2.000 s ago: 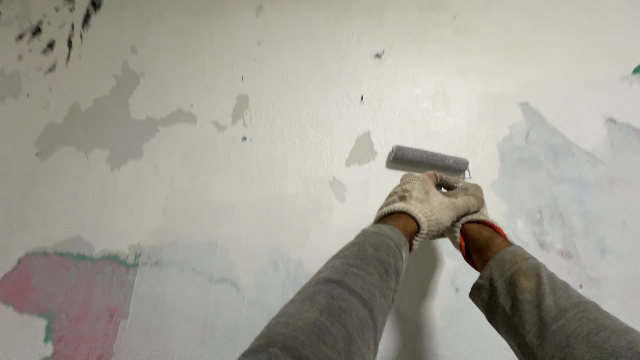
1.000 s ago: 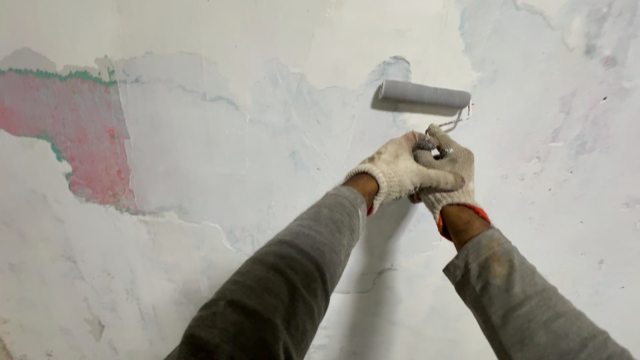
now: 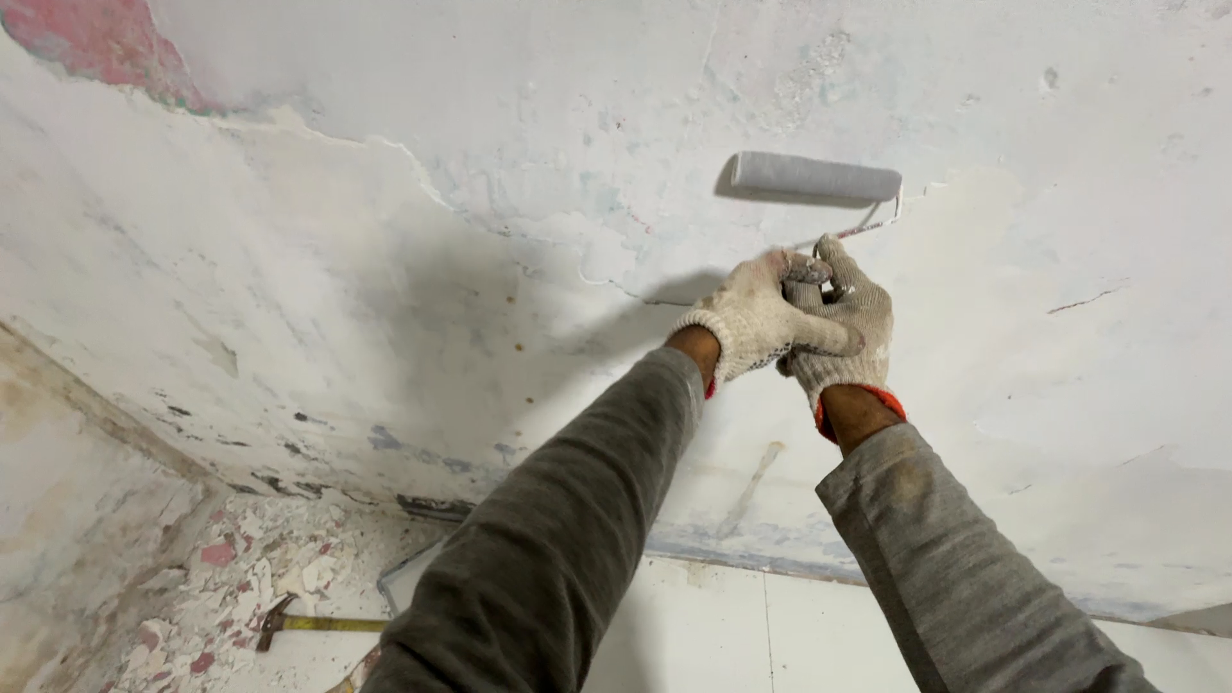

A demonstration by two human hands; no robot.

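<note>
Both hands wear stained knit gloves and close around the handle of a paint roller (image 3: 816,178), right of the view's middle. My left hand (image 3: 770,313) overlaps my right hand (image 3: 847,318), and between them they hide most of the handle. The grey roller sleeve lies above the hands, nearly level, at the patchy white wall (image 3: 539,192); a narrow shadow runs along its lower edge. A bent wire frame joins its right end to the handle.
A claw hammer (image 3: 322,624) with a yellow handle lies on the floor at lower left, beside a heap of paint flakes (image 3: 245,568). A grey-edged tray-like object (image 3: 409,573) is partly behind my left sleeve. Another wall (image 3: 58,500) meets this one at left.
The roller and both hands have moved down the wall, still together. The view has tilted down, bringing the floor, flakes and hammer into sight.
</note>
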